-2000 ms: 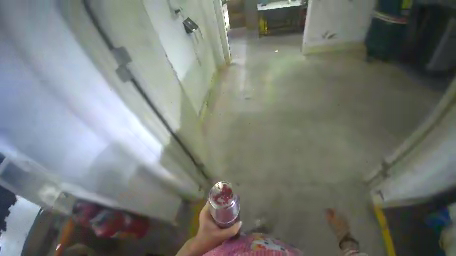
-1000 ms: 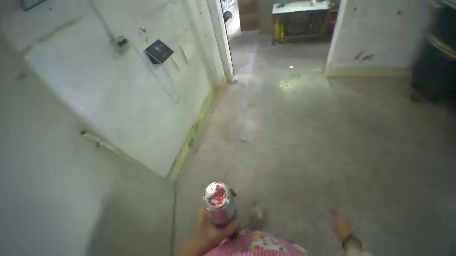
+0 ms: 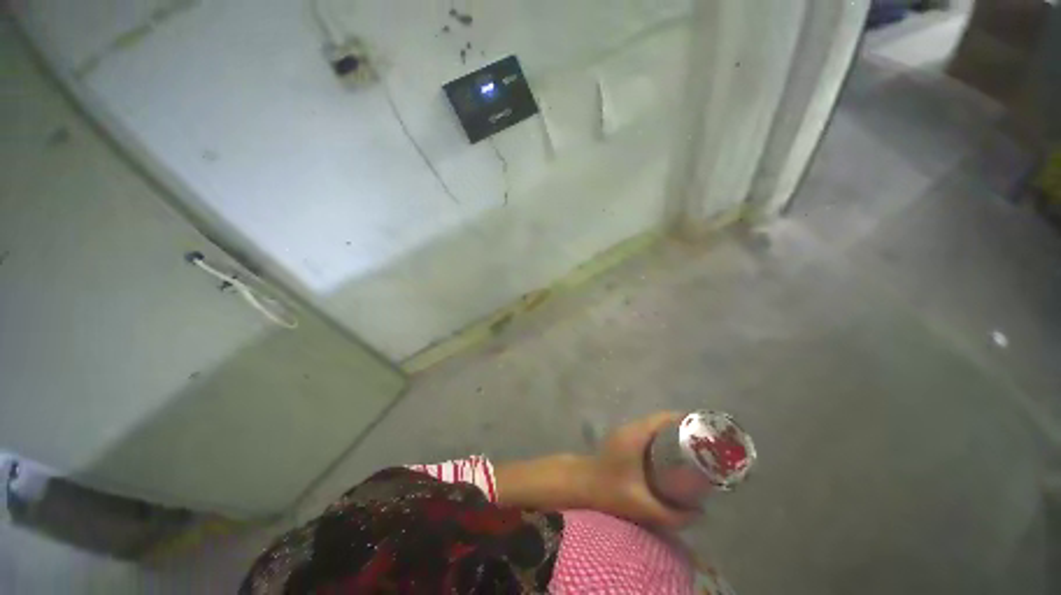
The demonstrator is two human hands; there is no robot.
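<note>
A flask [image 3: 703,451] with a shiny steel end and a worn red pattern is at the lower middle right. My left hand [image 3: 646,465] is wrapped around its body, with the steel end facing up towards the camera. The fingers on the far side of the flask are partly hidden. My left forearm comes out of a red-striped sleeve, beside a pink-white checked apron. A dark and red patterned cloth or sleeve covers the bottom left of the apron. My right hand is not in view.
A pale wall [image 3: 605,163] carries a black device [image 3: 491,99] with a small blue light and a cable. A pale panel, perhaps a door, with a white handle [image 3: 247,291] is at left. An opening lies at the upper right. Grey concrete floor [image 3: 838,384] lies in front.
The view has turned left, so the wall and black device are nearer the middle. The held flask has shifted right in the picture. My right hand has left the picture.
</note>
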